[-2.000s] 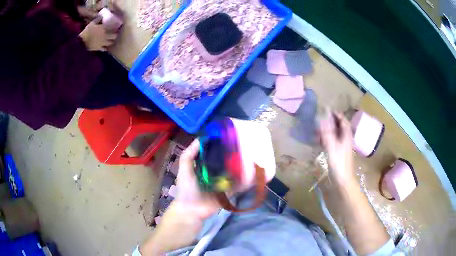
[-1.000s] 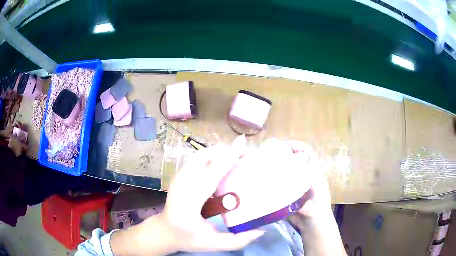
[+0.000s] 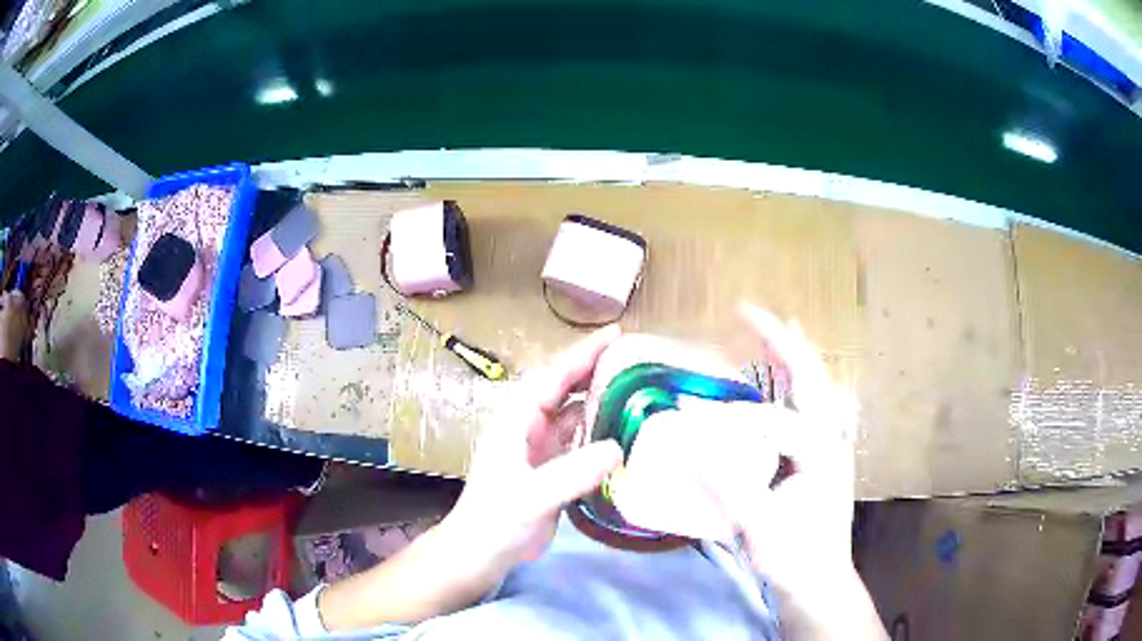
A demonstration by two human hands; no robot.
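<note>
My left hand (image 3: pixel 520 470) holds a pink case body (image 3: pixel 632 351) in front of my body. The case's iridescent end frame (image 3: pixel 626 401) faces up towards me and shines green and blue. My right hand (image 3: pixel 802 470) holds a pale, washed-out pink cover panel (image 3: pixel 689 470) at that frame, covering much of its opening. Whether the panel sits inside the frame cannot be told. The right hand's fingers are blurred and overexposed. A brown strap shows only as a dark edge under the case.
Two pink cases (image 3: pixel 426 251) (image 3: pixel 594 267) stand on the cardboard bench (image 3: pixel 939 376). A yellow-and-black screwdriver (image 3: pixel 473 357) lies before them. Grey panels (image 3: pixel 351 322) and pink panels (image 3: pixel 298 282) lie beside the blue tray (image 3: pixel 229 313). A person's dark sleeve (image 3: pixel 38 438) and a red stool (image 3: pixel 175 551) are left.
The case has turned so its iridescent frame faces up. My right hand has left the case's side and now holds a pale panel over the frame. The view has shifted slightly.
</note>
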